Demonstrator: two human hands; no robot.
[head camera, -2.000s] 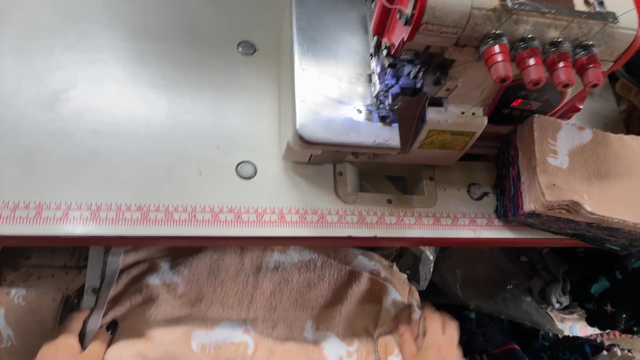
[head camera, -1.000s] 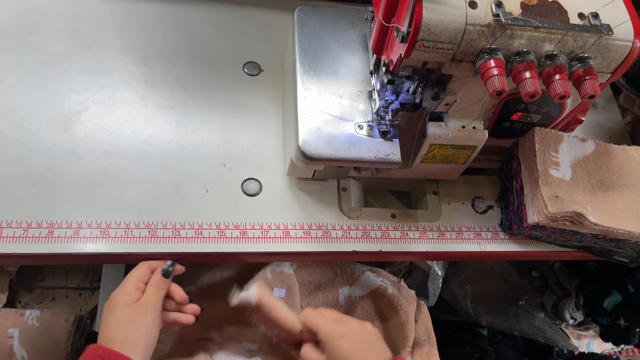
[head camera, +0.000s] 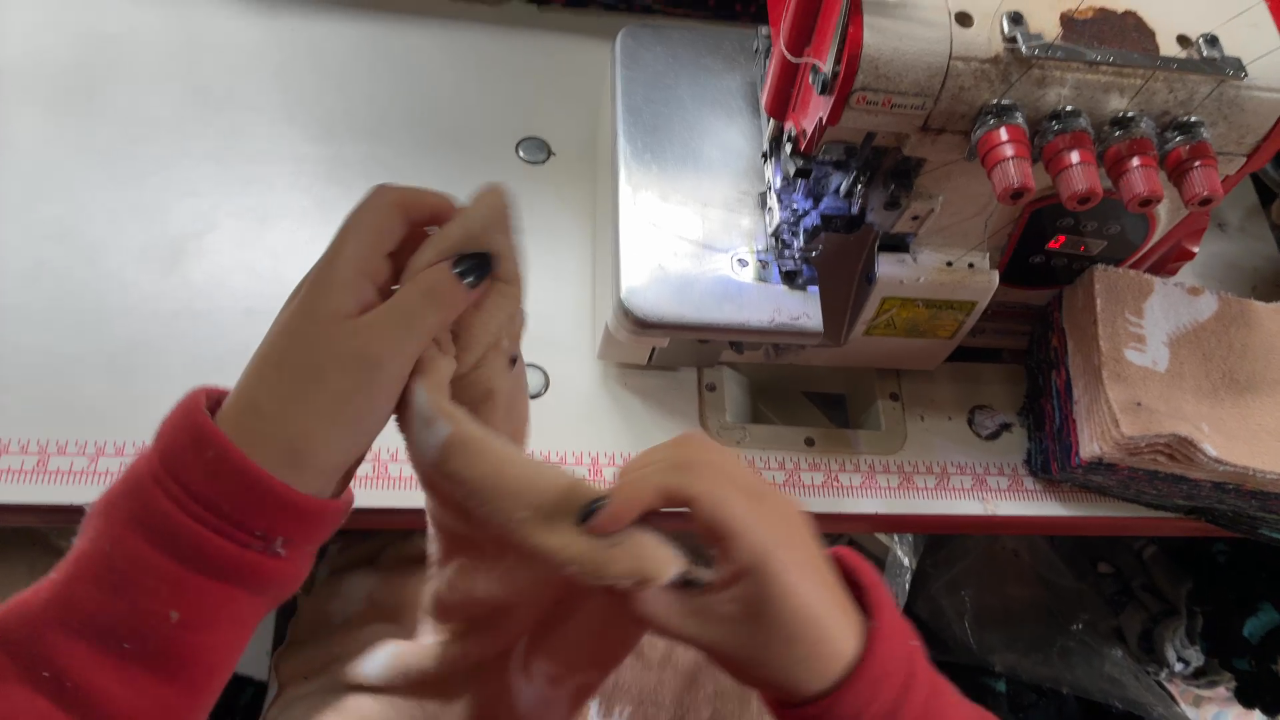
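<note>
My left hand (head camera: 345, 320), in a red sleeve, pinches a piece of tan fleece fabric (head camera: 500, 480) with white animal shapes between thumb and fingers, above the white table. Lower and to the right, my right hand (head camera: 745, 570) grips another part of the same fabric near the table's front edge. The fabric is folded between both hands and hangs down below the edge, blurred in places. An overlock sewing machine (head camera: 700, 190) stands beyond my hands to the right, its presser area partly lit. No fabric is seen under its needle area.
A stack of cut tan fleece pieces (head camera: 1180, 380) with darker layers beneath sits at the right of the table. A red-printed measuring tape (head camera: 950, 480) runs along the front edge. Clear plastic (head camera: 1010, 620) and dark fabric (head camera: 1240, 600) lie below the edge at right.
Both hands have risen from below the table's edge, lifting the fabric; my left hand is now over the table. Two seconds ago the fabric lay spread out below the edge.
</note>
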